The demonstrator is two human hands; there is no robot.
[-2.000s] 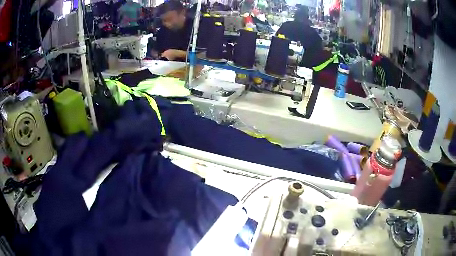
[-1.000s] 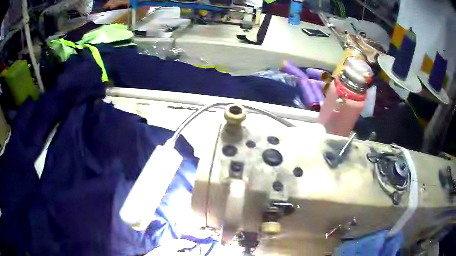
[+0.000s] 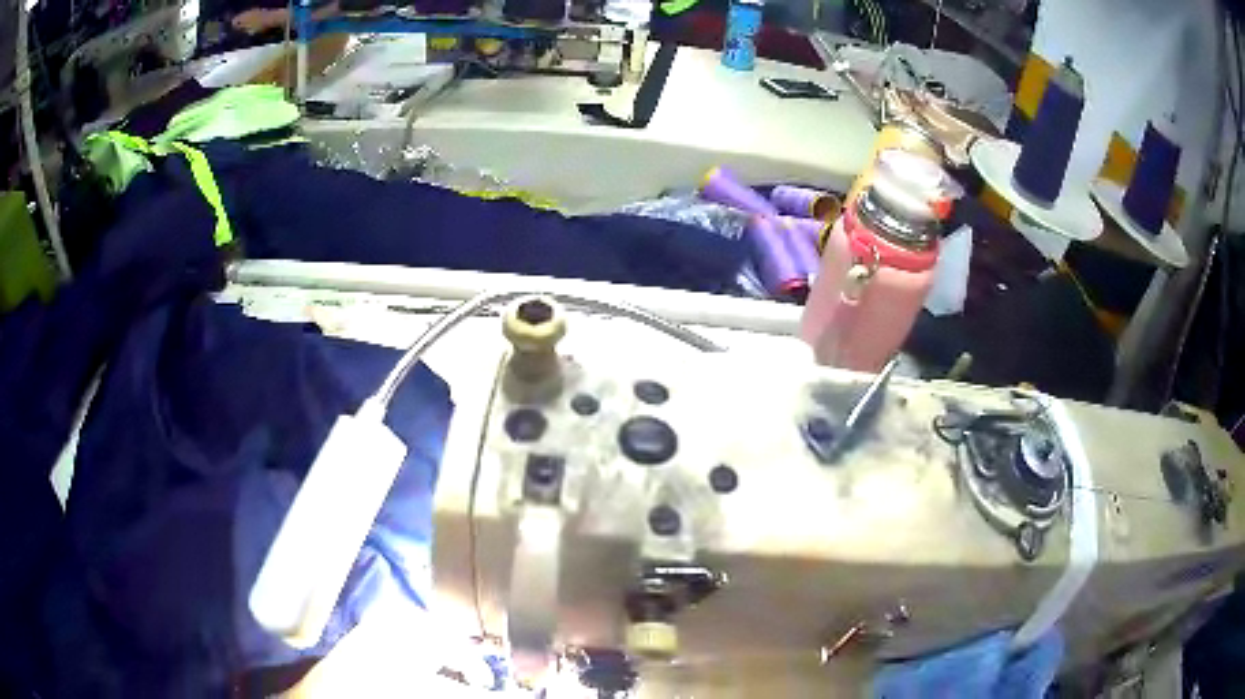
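Navy fabric (image 3: pixel 178 464) lies in folds left of the sewing machine head (image 3: pixel 765 505), brighter blue under the lamp (image 3: pixel 332 526). The needle area (image 3: pixel 546 669) is at the bottom edge, washed out by glare. A pale, warm-toned shape that looks like my left hand (image 3: pixel 341 672) lies on the fabric below the lamp. It is overexposed and cut off by the bottom edge; its fingers and any grip cannot be made out. My right hand is not in view.
A pink flask (image 3: pixel 874 280) stands behind the head, with purple cones (image 3: pixel 778 246) beside it. Neon fabric (image 3: pixel 225 123) lies on the navy pile, far left. Navy thread cones (image 3: pixel 1051 137) stand at right. A blue rag (image 3: pixel 969 666) hangs from the head.
The view has tilted down and shifted right, bringing more of the machine head into view. The pale hand-like shape has appeared at the bottom edge.
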